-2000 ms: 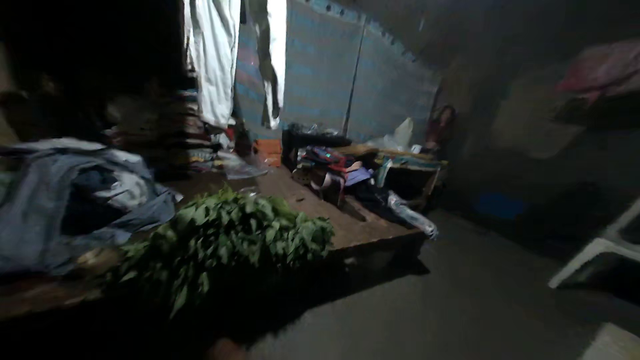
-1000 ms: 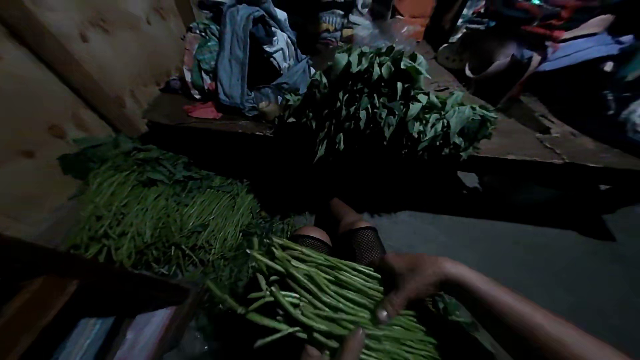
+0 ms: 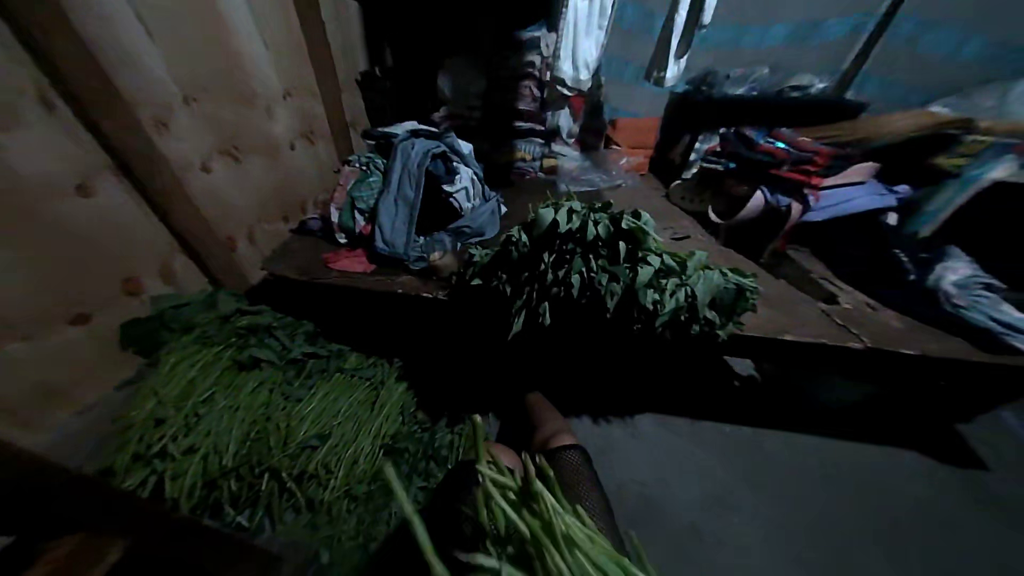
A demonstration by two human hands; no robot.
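Neither of my hands shows in the head view. A bundle of long green stems (image 3: 548, 520) lies at the bottom centre, over my lap, and its lower end runs out of the frame. Just above it are my knees, one partly in black mesh fabric (image 3: 582, 484). A large pile of leafy green stems (image 3: 280, 408) rests on the left, with its leaves toward the wooden wall. On the low wooden platform ahead sits a heap of leafy greens (image 3: 600, 264), its leaves hanging over the front edge.
A pile of clothes (image 3: 424, 192) lies on the platform (image 3: 792, 312) beside the plywood wall (image 3: 104, 200). Shoes (image 3: 736, 204), fabrics and a clear plastic bag (image 3: 592, 170) are farther back. A dark wooden edge (image 3: 104, 504) crosses the lower left. Grey floor (image 3: 760, 496) extends on the right.
A second ago both hands were on the bundle of green stems; now they are out of view and the bundle sits lower in the frame. The view has swung strongly since two seconds ago.
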